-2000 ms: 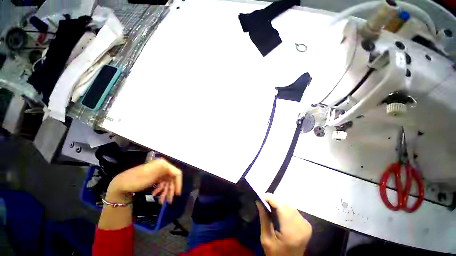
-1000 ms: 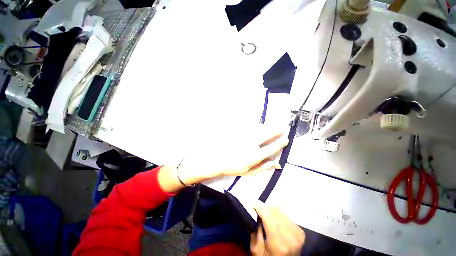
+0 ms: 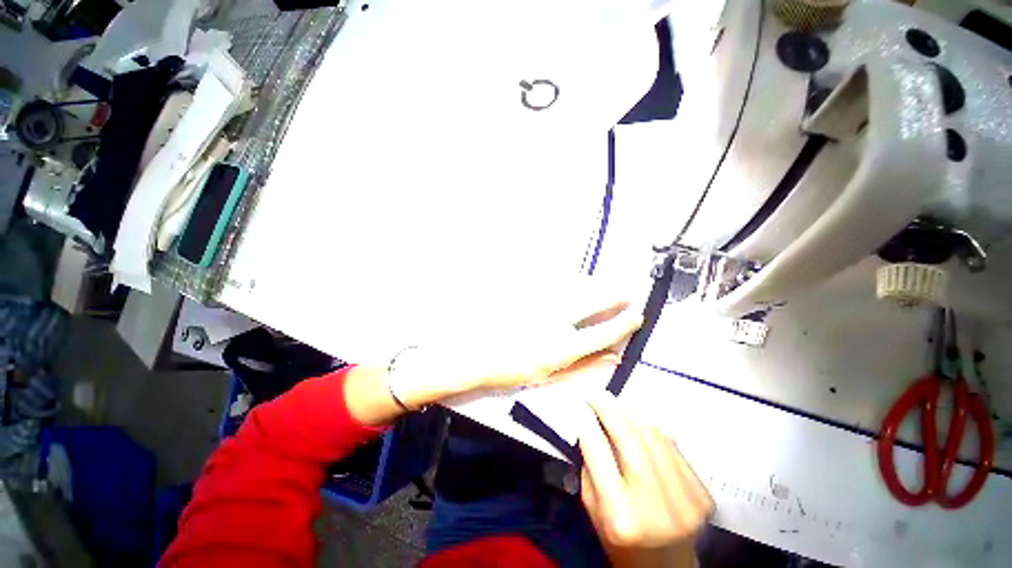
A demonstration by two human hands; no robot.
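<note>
A white cut piece on a dark cut piece (image 3: pixel 630 357) lies under the presser foot (image 3: pixel 679 266) of the white sewing machine (image 3: pixel 888 144). A dark edge shows along its right side, and a dark part with a thin dark line lies behind the needle. The white piece blends into the white table. My left hand (image 3: pixel 555 346) lies flat on the work just in front of the needle, fingers pointing right. My right hand (image 3: pixel 644 477) holds the near end of the work at the table's front edge, its fingertips partly hiding it.
Red-handled scissors (image 3: pixel 934 444) lie right of the needle. A metal ring (image 3: pixel 539 94) lies on the table (image 3: pixel 422 166). A phone (image 3: pixel 211 214) and stacked cut pieces (image 3: pixel 155 194) are on the left stand. A blue bin (image 3: pixel 388 460) is below the table edge.
My left hand has come up from beside the table onto the work. The work has moved further back past the needle. My right hand still holds the near end. The separate dark piece behind has left view.
</note>
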